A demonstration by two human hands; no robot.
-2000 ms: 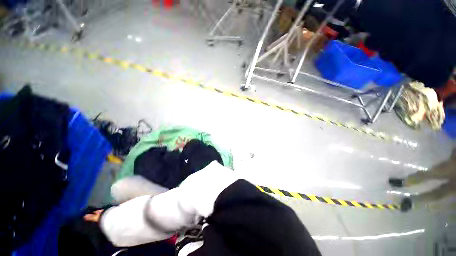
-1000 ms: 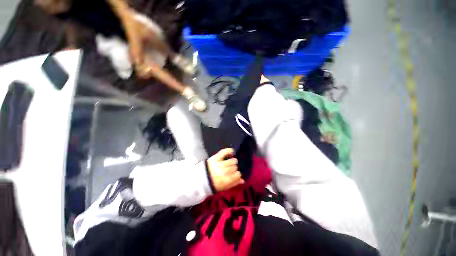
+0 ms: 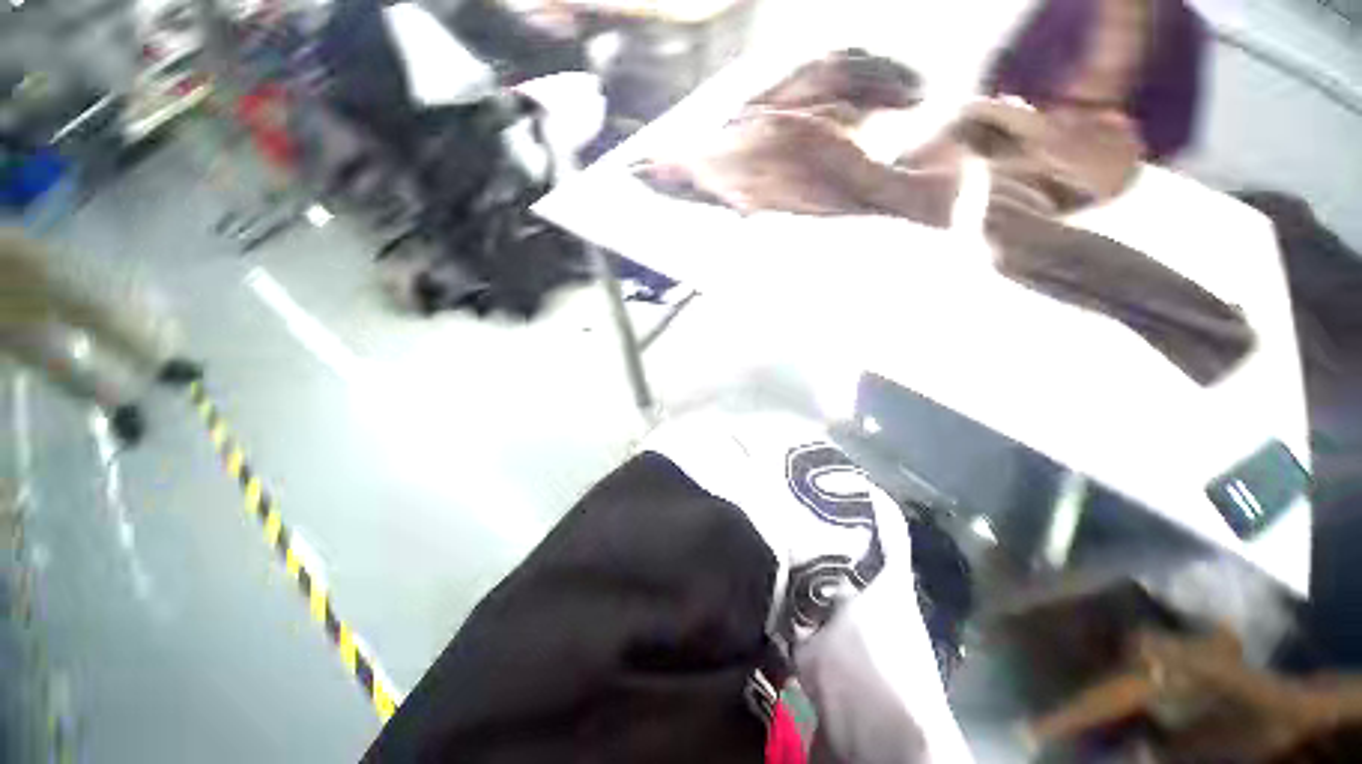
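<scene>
Neither of my hands is in the picture. My white left sleeve (image 3: 881,679) with black printed loops runs down and is cut off by the bottom edge, beside the black body of my jacket (image 3: 613,612). A bit of red top shows between them. Nearest in front is a white table (image 3: 1076,351), with rumpled brown garments (image 3: 1120,291) on its far part and a dark phone (image 3: 1259,488) near its right corner. The view is blurred and overexposed. The garment on my lap is hidden.
Legs of a person in tan trousers (image 3: 60,314) stand at the left. Yellow-black floor tape (image 3: 284,552) runs below them. Dark heaped things (image 3: 463,224) lie behind the table's left corner. A blurred brown shape (image 3: 1195,687) is at bottom right. A purple shape (image 3: 1105,60) is at the table's far side.
The view has swung away from my lap to the white table. My left hand, the blue crate and the black garment have gone out of the picture.
</scene>
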